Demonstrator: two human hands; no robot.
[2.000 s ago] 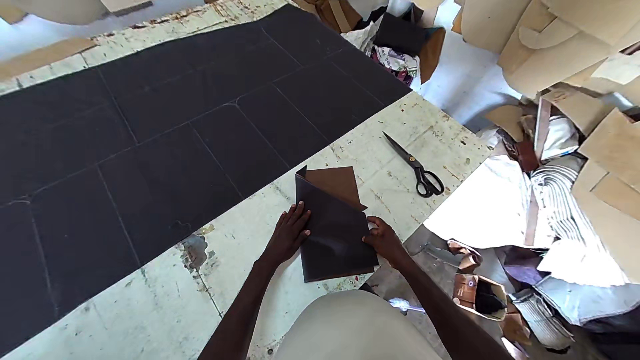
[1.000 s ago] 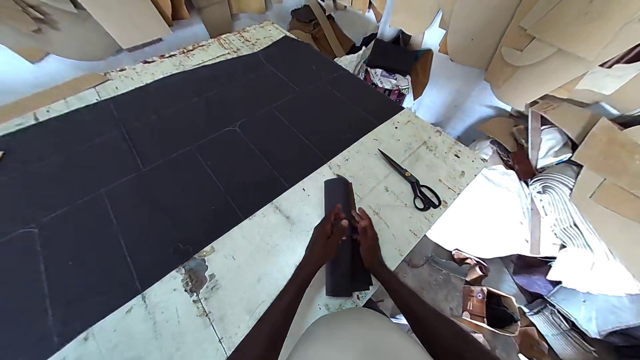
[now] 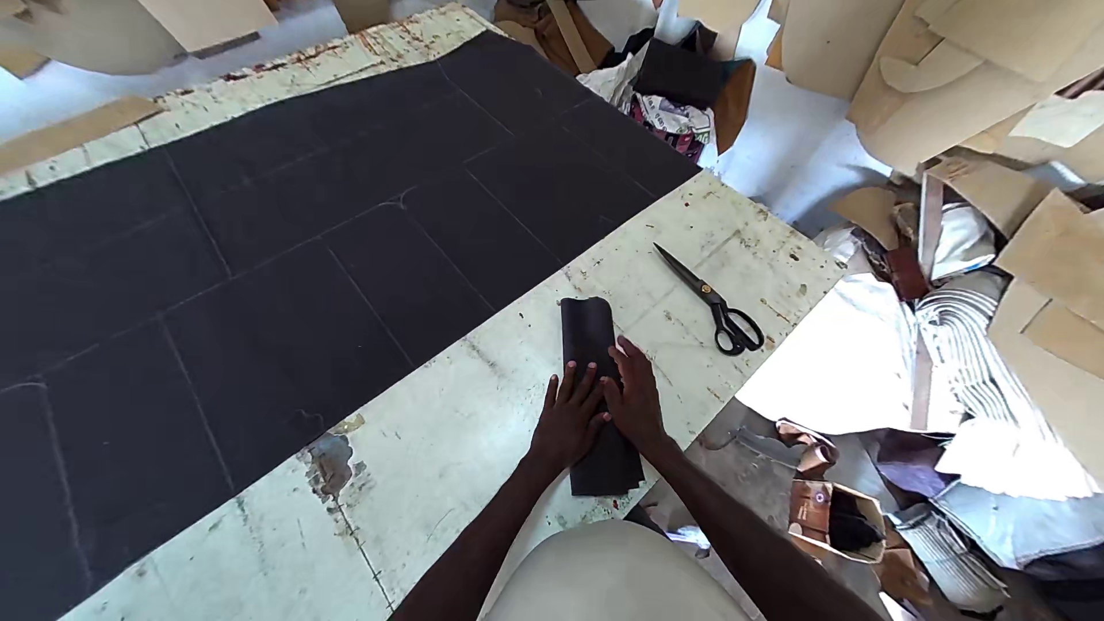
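Note:
A dark piece of leather or similar sheet [image 3: 591,332], folded into a narrow strip, lies near the table's front edge. My left hand [image 3: 567,418] presses flat on its middle, fingers spread. My right hand [image 3: 636,397] rests on its right side, close beside the left, fingers slightly bent. Black-handled tailor's shears [image 3: 711,297] lie right of the folded piece, blades pointing up and left. A large dark sheet [image 3: 285,302] with pale chalk lines covers much of the table beyond my hands.
The worn pale tabletop [image 3: 414,448] has a chipped patch. Its right edge borders white cloth [image 3: 837,371], striped folded fabric [image 3: 983,345] and an open box [image 3: 862,552] with dark contents lower down. Brown card patterns [image 3: 949,78] hang at the upper right.
Two seconds ago the piece lay partly opened, with a brown face showing; now it is a narrow dark strip. Both hands have come together on top of it. The shears have stayed on the table.

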